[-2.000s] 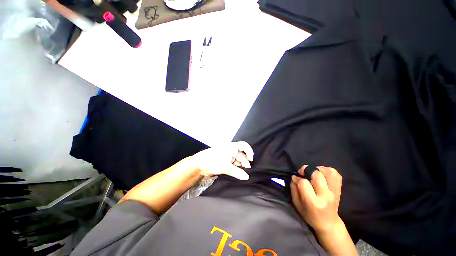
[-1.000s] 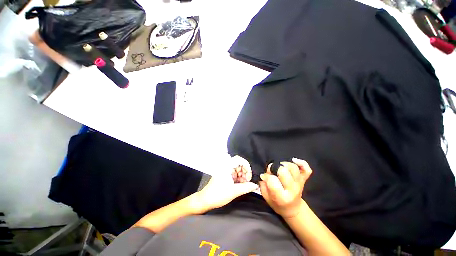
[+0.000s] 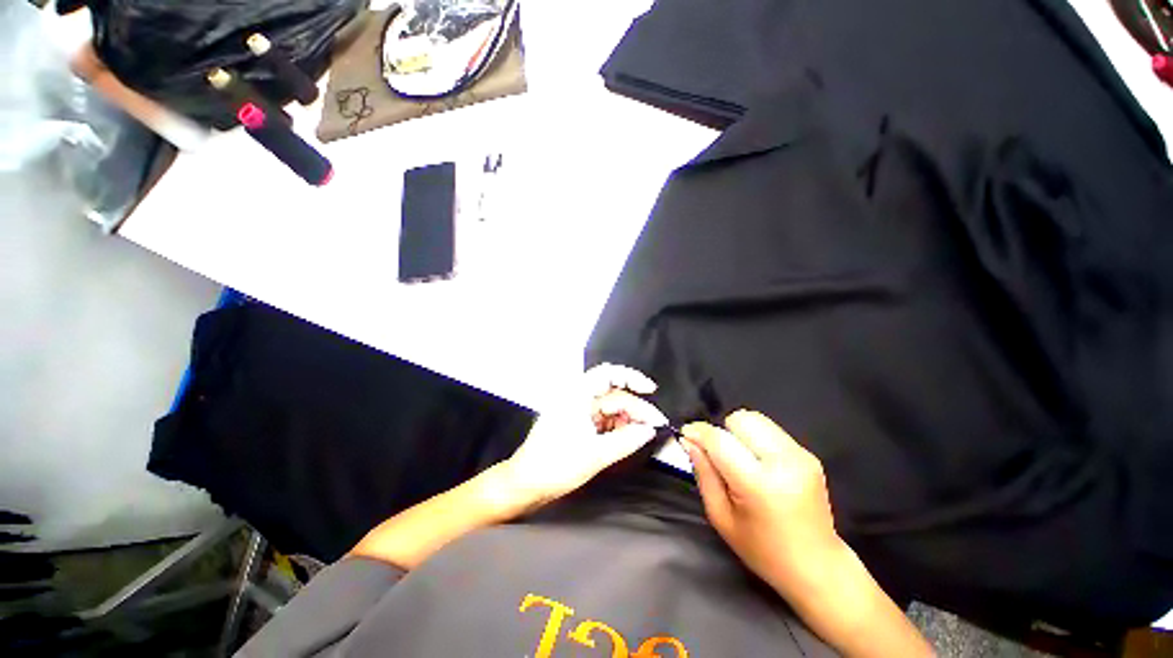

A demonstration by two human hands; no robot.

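A large black garment or panel [image 3: 798,296] lies over the right side of the white table and reaches the wearer's body. My left hand [image 3: 585,431] pinches its near edge between thumb and fingers. My right hand [image 3: 765,495] is close beside it on the right, thumb and forefinger pinched together at the same edge. A tiny dark piece shows between the two sets of fingertips; whether it is a needle or cloth I cannot tell. No thread can be made out.
A smartphone [image 3: 427,221] and small snips [image 3: 490,180] lie on the white table [image 3: 553,231]. Behind are a brown cloth [image 3: 356,113], a round white item [image 3: 444,45], a black plastic bag [image 3: 167,45] and dark rods [image 3: 299,152]. Black cloth [image 3: 335,411] hangs below the left edge.
My right hand has turned, its fingertips now pinched close to the left ones; two seconds ago it was farther right. My left hand keeps its hold. The camera view has shifted.
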